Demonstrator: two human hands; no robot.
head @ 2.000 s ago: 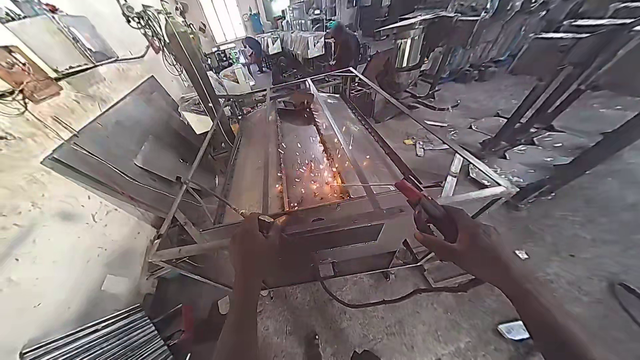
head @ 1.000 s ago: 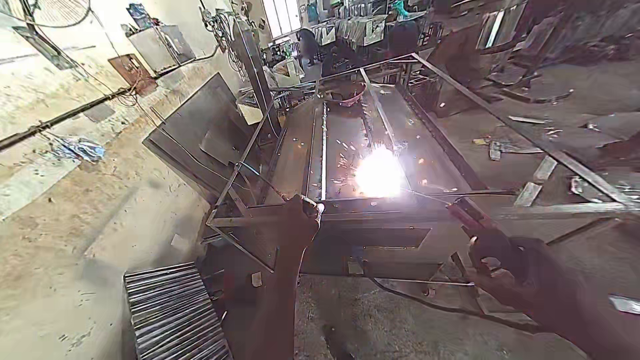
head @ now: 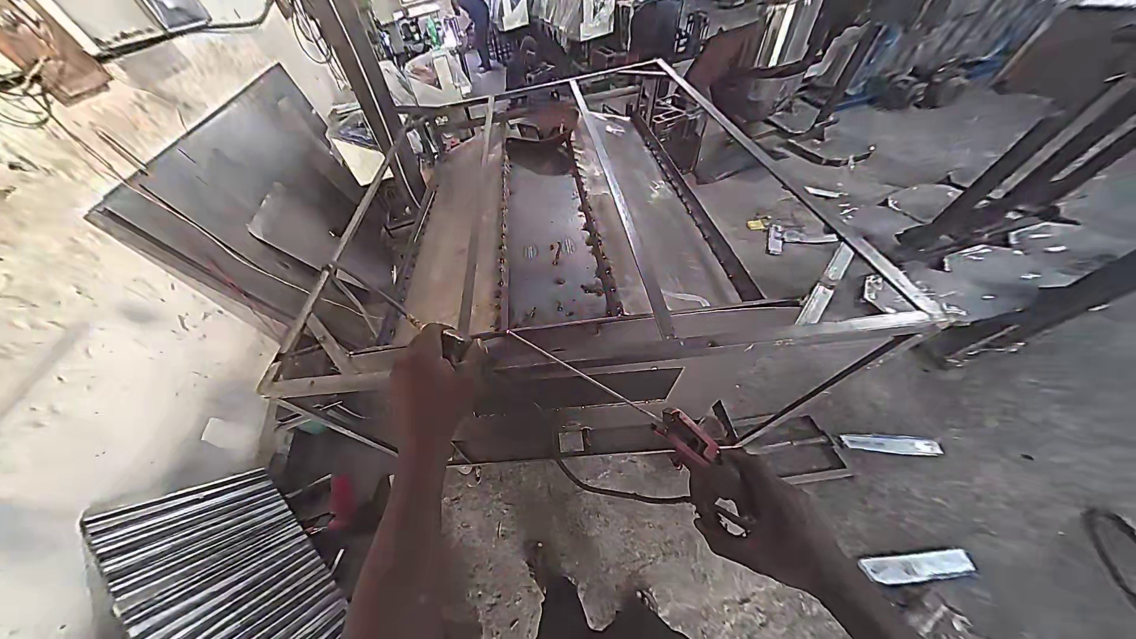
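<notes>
My right hand (head: 741,510) grips a red welding electrode holder (head: 690,437), its cable trailing left below the frame. A thin welding rod (head: 586,366) runs from its jaws up to the near edge of a welded metal frame (head: 754,339). My left hand (head: 439,368) is closed at that near edge, around a small dark object I cannot make out; a thin rod sticks out up and left of it. Beyond the hands lies a long metal channel (head: 546,257) between two sheet panels, with spots along its seams. No arc shows.
Large metal sheets (head: 231,177) lean on the wall at left. A stack of metal bars or tubes (head: 213,559) lies at lower left. Metal offcuts (head: 919,566) are on the floor at right, near dark steel beams (head: 1047,151). A person (head: 477,31) stands far back.
The bright arc and sparks seen over the channel are gone. The rod's tip is now at the frame's near edge, close to my left hand. The view has swung about.
</notes>
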